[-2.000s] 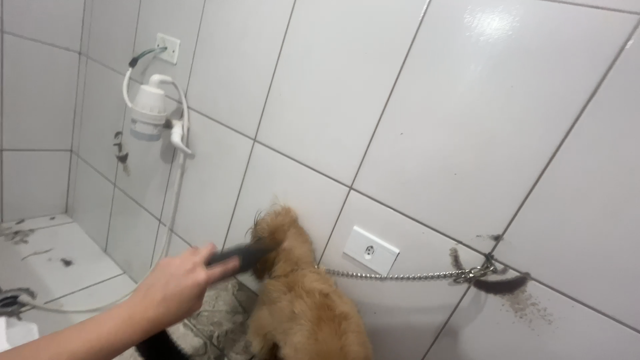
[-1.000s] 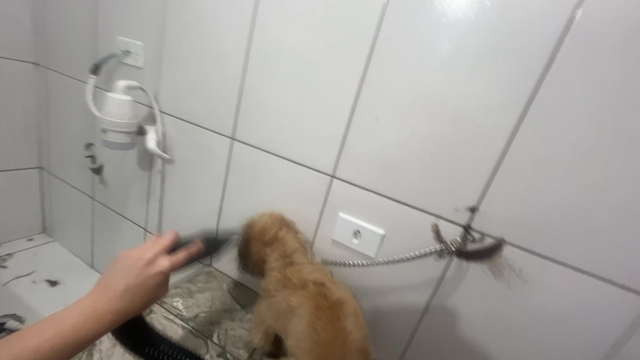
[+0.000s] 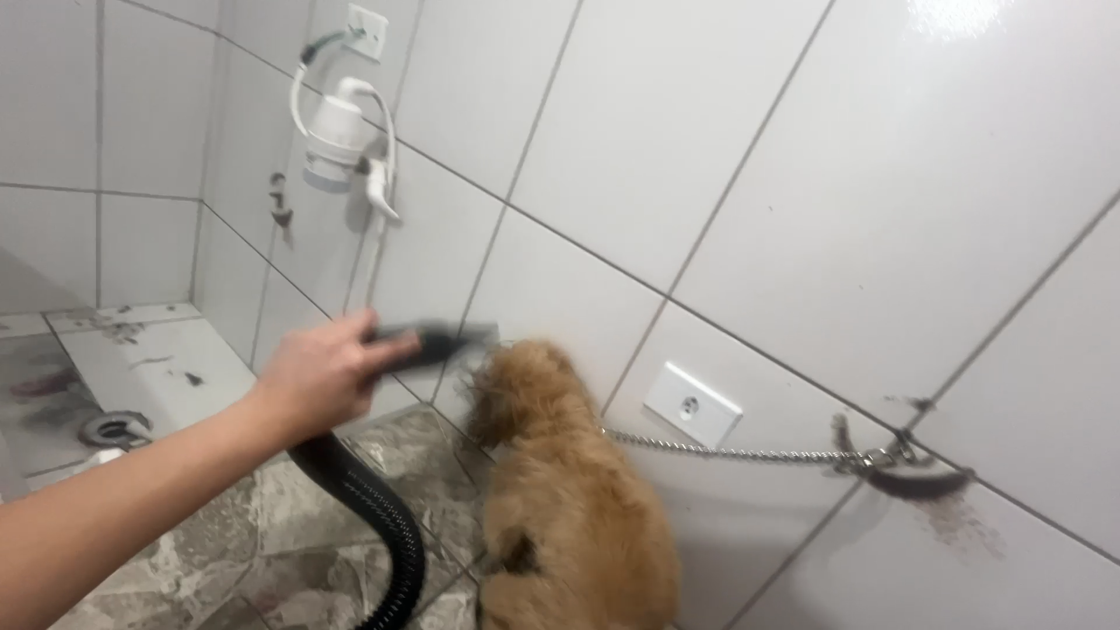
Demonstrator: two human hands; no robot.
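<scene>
My left hand [image 3: 328, 372] is closed around the blurred black nozzle [image 3: 442, 343] of a pet dryer, which points right, close to the head of a small tan dog [image 3: 569, 499]. From below the hand a black ribbed hose [image 3: 385, 516] curves down to the bottom edge. The dog has its back to the camera and its head by the tiled wall, with its fur ruffled near the nozzle. A metal chain [image 3: 735, 451] runs from its neck to a hook on the wall [image 3: 906, 455]. My right hand is not in view.
A white power socket [image 3: 693, 404] is on the wall just above the chain. At upper left hangs a white electric shower unit [image 3: 337, 140] with its hose and handset. A drain [image 3: 115, 430] lies in the stained white basin at left, beside the stone-patterned tiled surface [image 3: 302, 507].
The nozzle was against the dog's head two seconds ago and is now a little above and left of it. More of the black hose shows below my left hand.
</scene>
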